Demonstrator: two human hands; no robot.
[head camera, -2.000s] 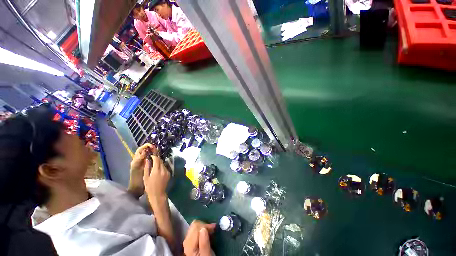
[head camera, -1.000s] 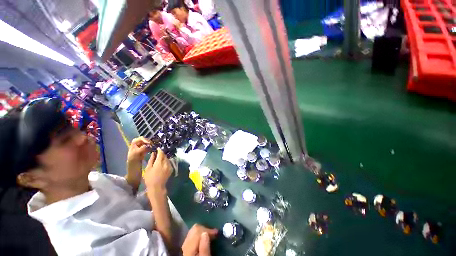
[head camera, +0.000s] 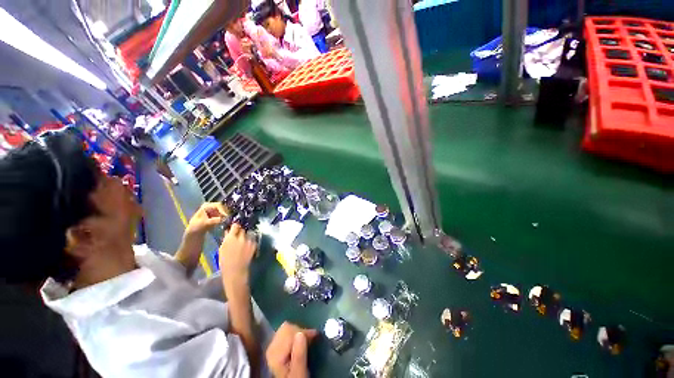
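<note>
My left hand (head camera: 288, 351) is at the bottom edge, cut off; its fingers are partly curled and whether it holds anything is hidden. My right hand is out of view. A silver-topped dark cylinder (head camera: 336, 331) stands just right of my left hand. Two more, a single one (head camera: 362, 284) and one (head camera: 381, 308) by a clear plastic bag (head camera: 383, 348) with yellowish contents, stand further right. Clusters of them stand behind, beside a yellow label (head camera: 284, 261) and a white sheet (head camera: 350, 217). Several round inner modules (head camera: 544, 298) lie at the right.
A person in a pale coat (head camera: 159, 310) works close at the left, both hands near a heap of dark parts (head camera: 260, 193). A dark compartment tray (head camera: 233, 164) lies behind. A metal upright (head camera: 392, 111) crosses the green bench (head camera: 510, 199). Red trays (head camera: 628, 111) stand at the back.
The view has shifted, showing more of the red tray at upper right. The neighbour's hands have moved slightly by the heap. My left hand stays near the same cylinder.
</note>
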